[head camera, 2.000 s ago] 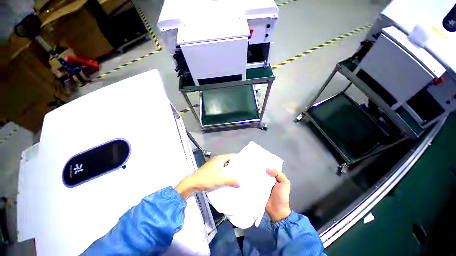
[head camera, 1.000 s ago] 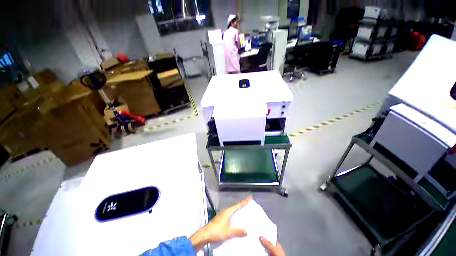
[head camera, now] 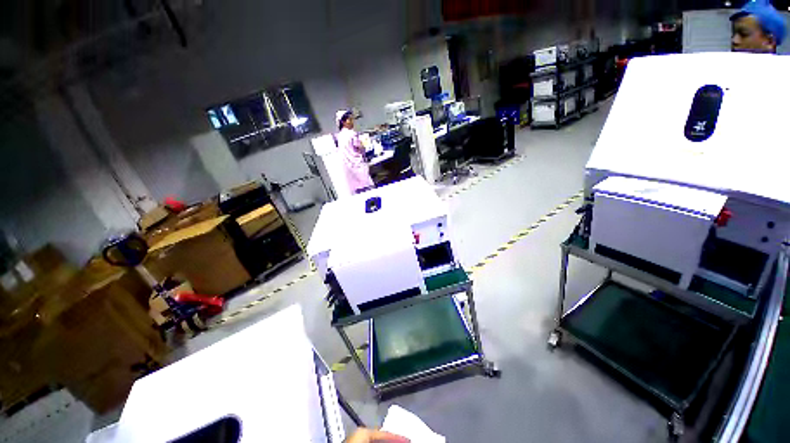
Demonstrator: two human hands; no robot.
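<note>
A white cleaning cloth (head camera: 411,426) shows at the bottom edge, cut off by the picture. Part of my left hand (head camera: 374,435) is beside it, its fingers on the cloth; the rest is out of the picture. My right hand is not in view. The nearest white cabinet unit (head camera: 234,381) lies at the lower left, with its black oval display panel (head camera: 210,431) cut off by the bottom edge.
A second white cabinet unit (head camera: 377,251) sits on a trolley (head camera: 416,342) ahead. A third unit (head camera: 645,130) is on a trolley at right, a person in a blue cap behind it. A red pallet truck (head camera: 192,300) and cartons (head camera: 195,251) are left. A person in pink stands farther back.
The view has tilted up and turned right. The near unit, cloth and my left hand have sunk towards the bottom edge. My right hand has gone out of view. The right unit shows more fully.
</note>
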